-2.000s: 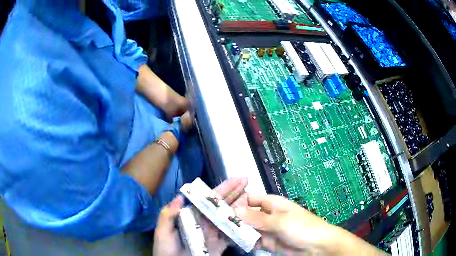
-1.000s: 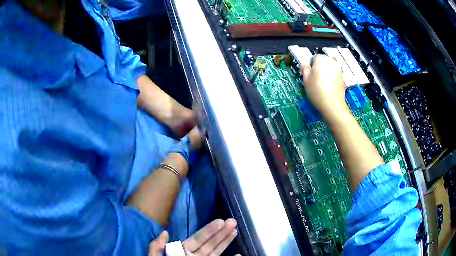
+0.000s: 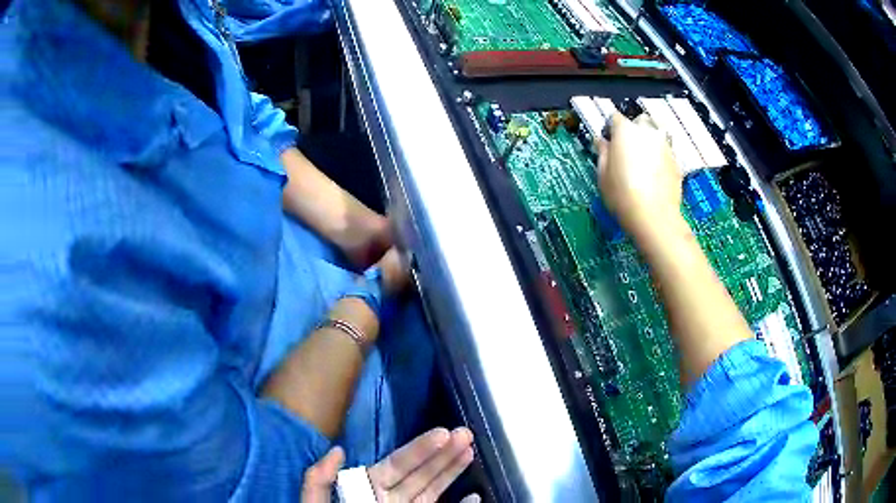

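Note:
A green circuit board lies in a black carrier. My right hand reaches over its far part, fingers at the white blocks; its fingertips grip or press at the left white block, and the hand hides part of it and of a blue block. Another blue block shows to the right. My left hand is at the bottom edge, partly cut off, palm up with fingers extended, holding a white block between thumb and palm.
A person in a blue coat sits at left, hands by the white rail. A red-brown crossbar separates a second board. At right are black bins of blue parts and a carton of black round parts.
Two seconds ago both my hands held white blocks at the bottom; since then my right hand has moved onto the board. Over the last second both hands have barely moved.

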